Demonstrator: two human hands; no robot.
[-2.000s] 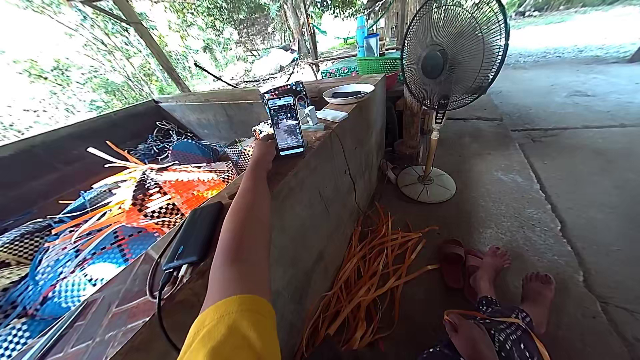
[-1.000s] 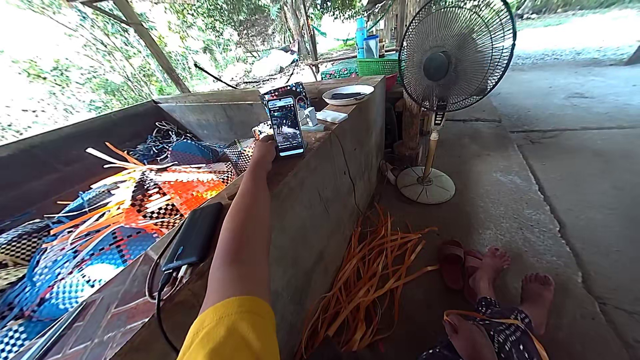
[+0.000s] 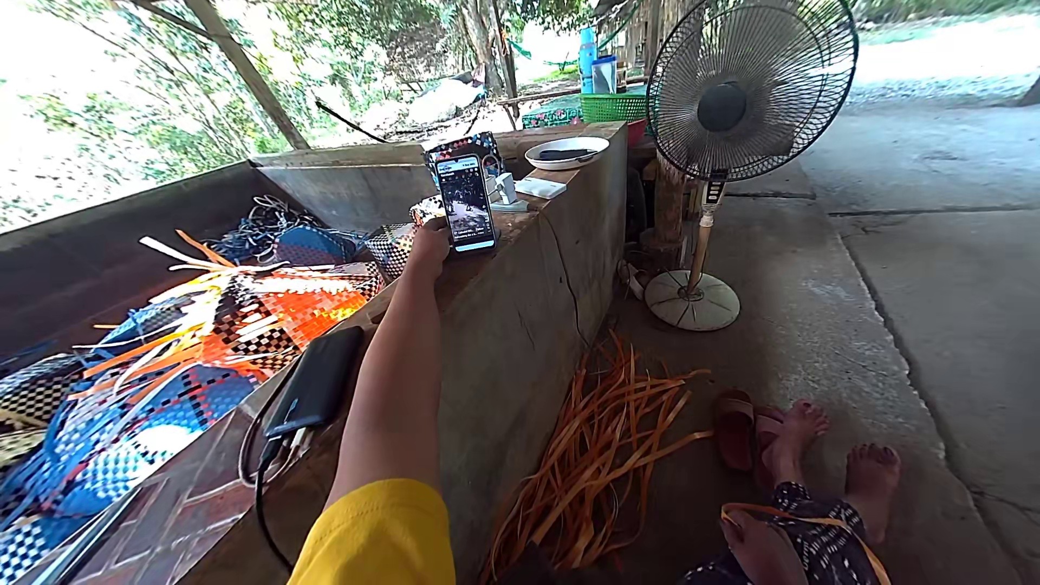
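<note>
My left arm, in a yellow sleeve, reaches forward along a concrete wall. My left hand [image 3: 431, 245] is at the lower left edge of an upright smartphone [image 3: 465, 203] with a lit screen; some of its fingers are hidden. Behind the phone stands a woven patterned box [image 3: 475, 148]. At the lower right, my right hand [image 3: 760, 546] rests by patterned trousers [image 3: 825, 528], with an orange strip [image 3: 792, 515] running across its fingers. A heap of orange strips [image 3: 593, 455] lies on the floor between the wall and my feet.
A black power bank [image 3: 317, 382] with cables lies on the wall top [image 3: 479, 264]. Beyond the phone are white plugs [image 3: 505, 188] and a white dish [image 3: 566, 153]. Woven pieces [image 3: 268, 317] fill the walled space at left. A pedestal fan [image 3: 721, 107] and sandals [image 3: 734, 431] stand at right.
The fan's head has turned slightly to the right. My left hand stays by the phone, and my right hand has not plainly moved.
</note>
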